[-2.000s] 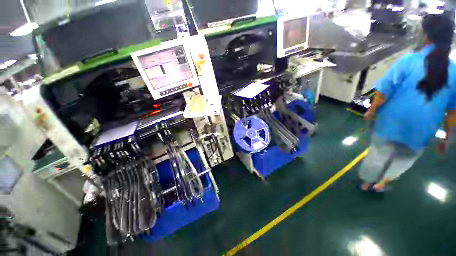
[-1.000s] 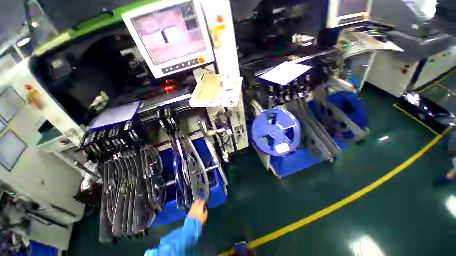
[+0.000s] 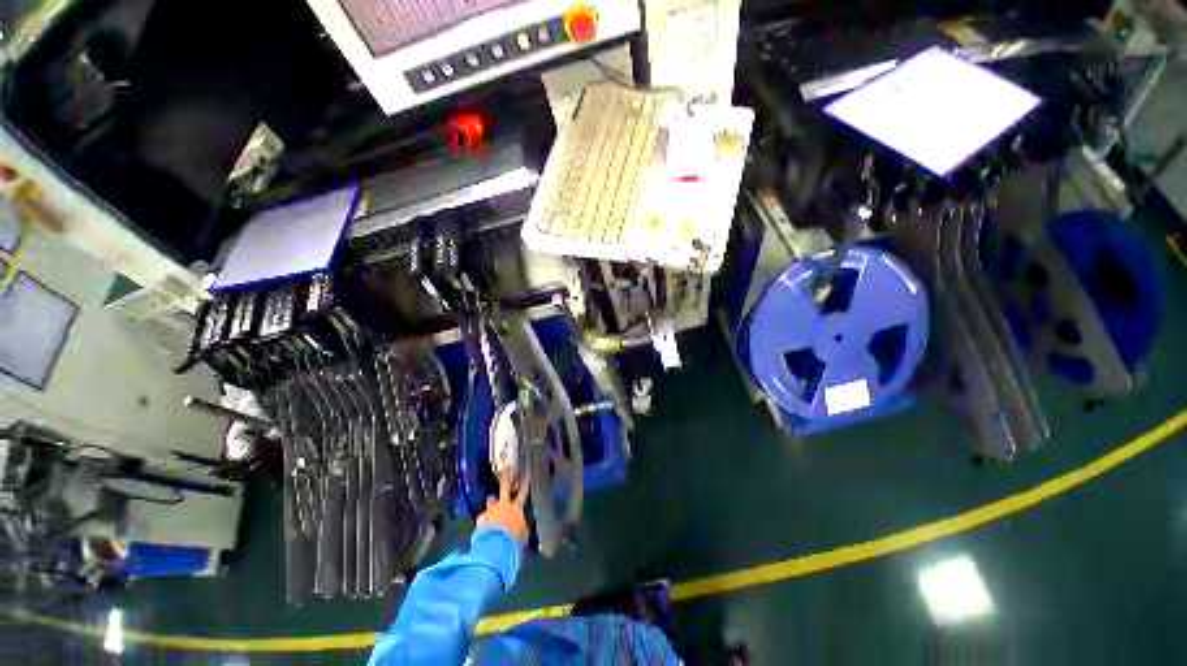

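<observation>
My left hand [image 3: 505,510], in a blue sleeve, reaches up from the bottom to the tape feeders [image 3: 553,442] in the middle. Its fingertips are at the lower end of a small white reel [image 3: 505,435] that sits upright between the feeder arms. Whether the fingers grip the reel or only touch it cannot be told. My right hand is not in view.
More feeders [image 3: 341,481] hang at left below a sheet [image 3: 286,239]. A keyboard [image 3: 601,169] stands on a side shelf under a monitor [image 3: 456,33] with a red emergency stop [image 3: 581,22]. A large blue reel [image 3: 840,336] hangs at right, below a white sheet [image 3: 935,111].
The view has moved closer and tilted down. My left hand has come in and reached up to the white reel among the feeders. The walking person has left the picture.
</observation>
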